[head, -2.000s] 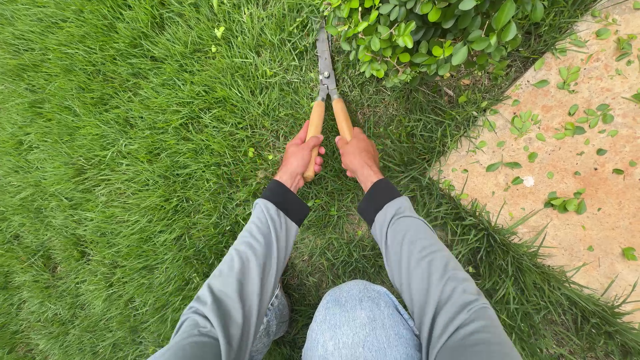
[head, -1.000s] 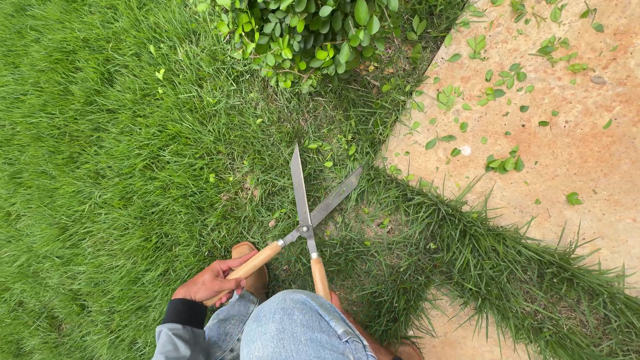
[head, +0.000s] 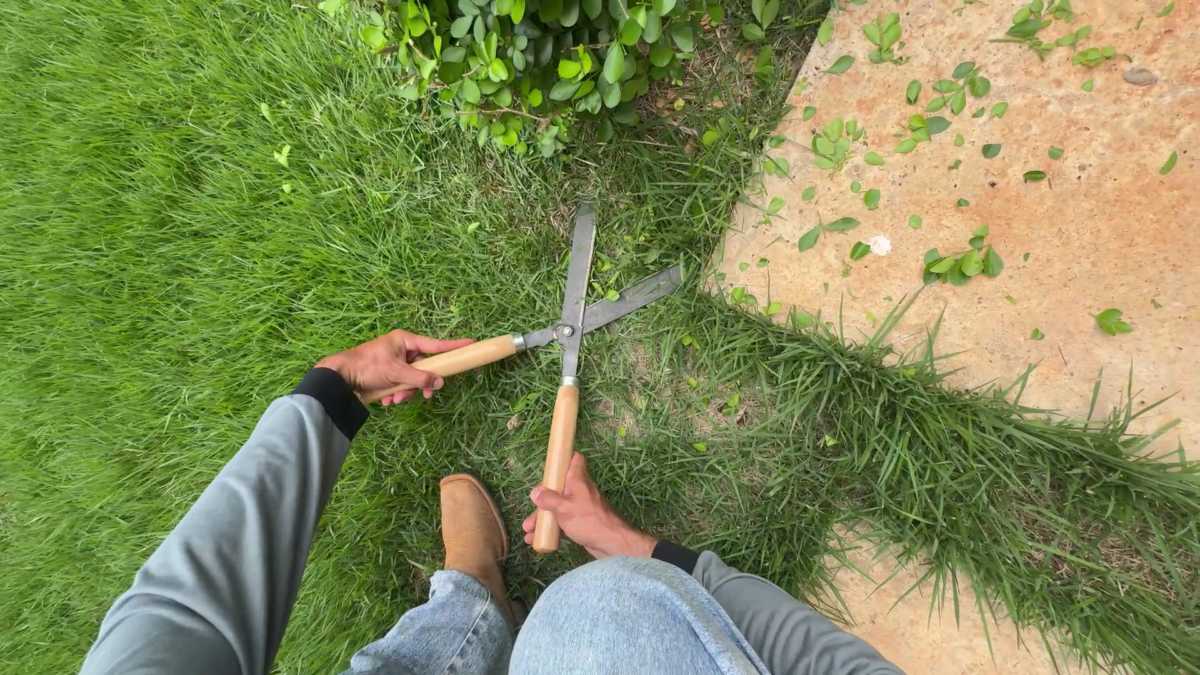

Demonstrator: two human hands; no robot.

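A pair of hedge shears (head: pixel 566 331) with wooden handles and steel blades is held low over the grass, its blades spread apart. My left hand (head: pixel 389 366) grips the left wooden handle near its end. The other wooden handle, which points down toward my knee, is in my right hand (head: pixel 579 511). One blade points up toward the leafy shrub (head: pixel 562 66); the tip of the other is at the grass beside the corner of the stone slab (head: pixel 1059 216). Whether the blades touch the grass I cannot tell.
Cut leaves and small sprigs (head: pixel 963 266) lie scattered over the slab. A strip of long grass (head: pixel 937 422) runs along the slab's lower edge, with a second slab (head: pixel 919 600) below it. My brown boot (head: pixel 472 530) stands on the lawn, left of my bent, denim-covered knee (head: pixel 623 619).
The shears, closed beside the shrub two seconds ago, are now spread and lower down. Since one second ago, my right hand has come out from behind my knee. The view has shifted.
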